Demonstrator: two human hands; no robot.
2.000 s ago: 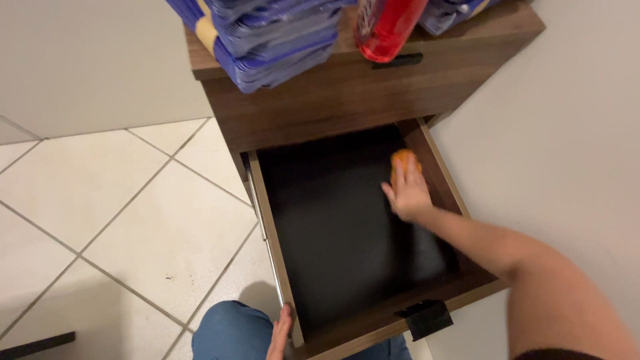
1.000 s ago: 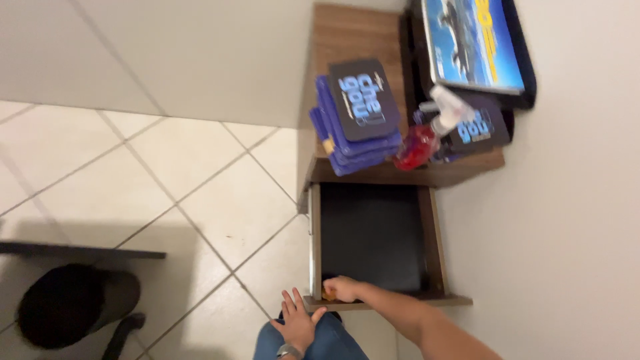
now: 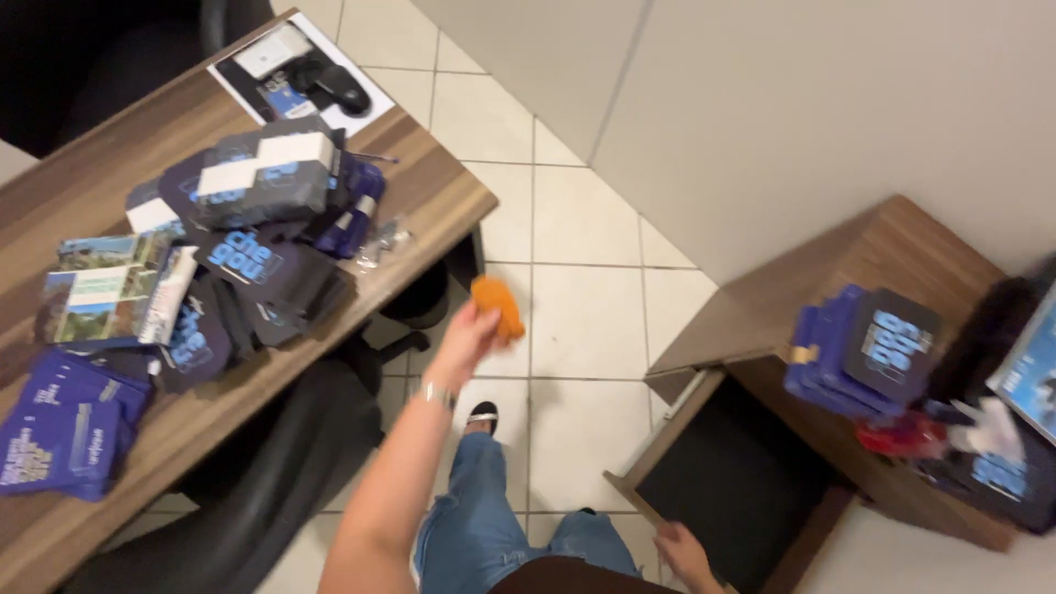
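My left hand (image 3: 472, 332), with a watch at its wrist, grips an orange cloth (image 3: 497, 307) above the tiled floor, just off the desk's near edge. My right hand (image 3: 683, 551) is low at the front edge of the pulled-out drawer (image 3: 726, 487); its fingers are partly curled, and whether they grip the edge is unclear. The drawer has a black bottom and wooden sides. On top of the wooden cabinet (image 3: 887, 239) are stacked purple and dark printed packets (image 3: 891, 346) and a spray bottle with red liquid (image 3: 903, 436), lying blurred beside them.
A wooden desk (image 3: 437, 177) on the left bears piles of dark packets (image 3: 264, 186), purple cards (image 3: 74, 429), picture booklets (image 3: 103, 289) and a black computer mouse (image 3: 342, 89). A black chair (image 3: 289, 445) stands against it. A wall (image 3: 742, 107) runs behind the cabinet.
The orange cloth was in my right hand inside the drawer two seconds ago; now my left hand holds it away from the drawer. The view has swung left to the desk.
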